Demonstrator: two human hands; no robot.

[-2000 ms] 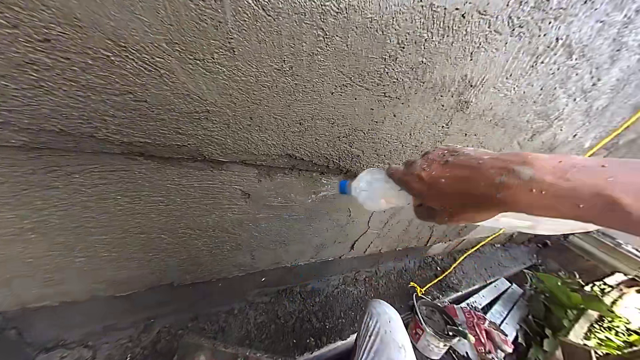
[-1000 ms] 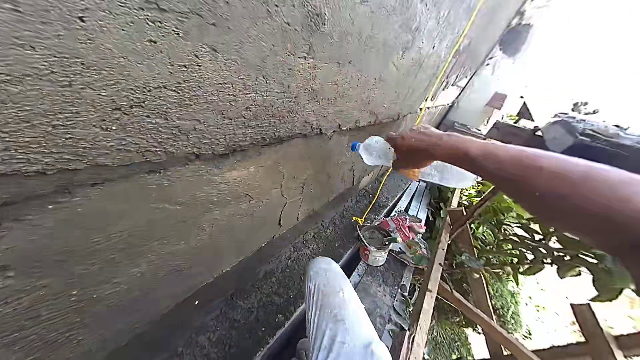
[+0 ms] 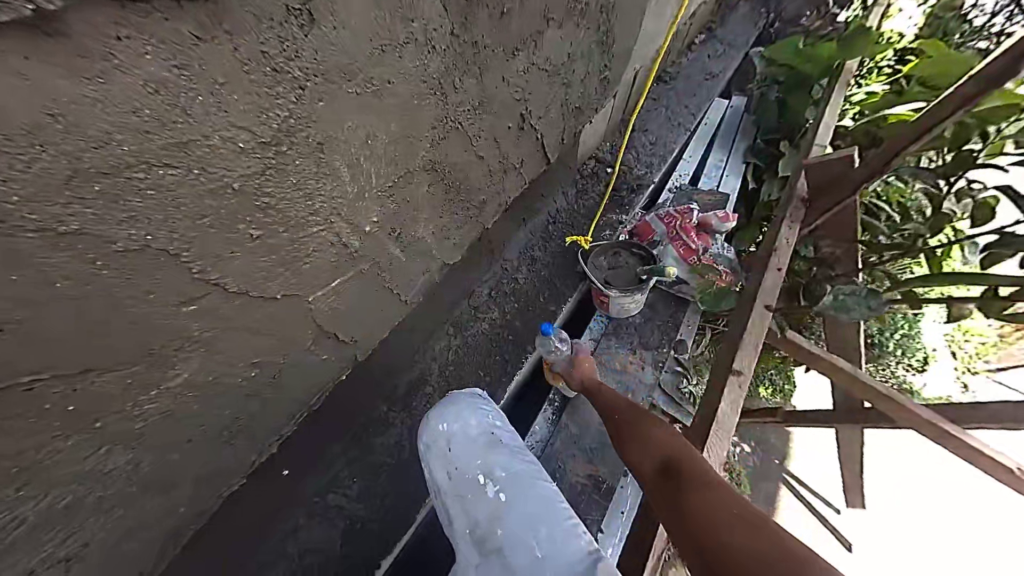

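My right hand (image 3: 578,368) is closed around a clear plastic bottle (image 3: 554,344) with a blue cap, held upright above the plank platform, just beyond my bent knee. A short way past the bottle stands a bucket (image 3: 620,300) of grey mortar with the handle of a tool resting on its rim. A yellow rope (image 3: 640,112) runs down to a knot at the bucket. The rough mortar-coated wall (image 3: 240,200) fills the left side. My left hand is out of frame.
A red and white printed sack (image 3: 692,240) lies behind the bucket, beside metal-coloured boards (image 3: 712,144). Wooden scaffold poles (image 3: 756,328) and leafy branches stand along the right. A dark gap runs between the wall's ledge and the platform. My knee (image 3: 488,480) is at the bottom.
My right hand has brought the bottle down from in front of the wall to over the platform, near the bucket. Earlier, the bottle pointed at the wall, cap first. The view has swung down and right.
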